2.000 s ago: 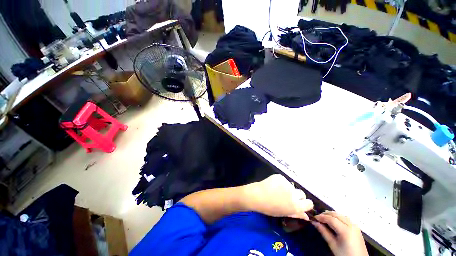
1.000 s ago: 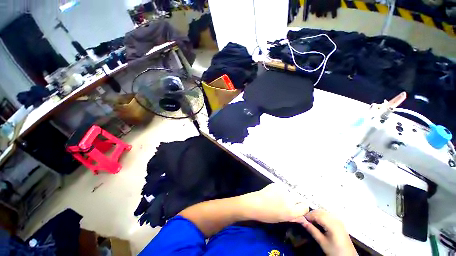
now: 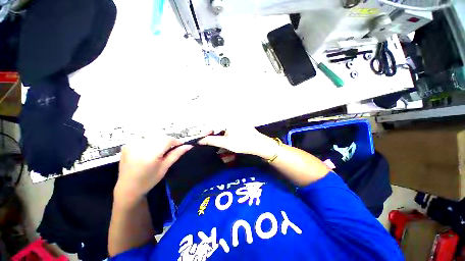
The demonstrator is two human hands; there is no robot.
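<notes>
My left hand (image 3: 144, 164) and my right hand (image 3: 243, 140) are at the front edge of the white sewing table (image 3: 137, 86). Their fingertips pinch a thin edge of dark fabric (image 3: 195, 141) between them. More dark fabric shows below the hands, in front of my blue shirt, and how much of it belongs to the held piece I cannot tell. The white sewing machine (image 3: 257, 6) stands beyond the hands, cut off at the top. Stacked dark cut pieces (image 3: 63, 38) and a ragged-edged dark pile (image 3: 48, 120) lie on the table's left end.
A black phone (image 3: 291, 53), a green-handled tool (image 3: 331, 75) and black-handled scissors (image 3: 383, 60) lie on the right of the table. Below it is a blue bin (image 3: 329, 124) with dark fabric. A cardboard box (image 3: 425, 158) stands at right, and dark fabric (image 3: 79, 211) hangs at lower left.
The view has turned down and right, towards my lap and the bin. My left hand now shows clearly apart from the right, with the dark edge between them.
</notes>
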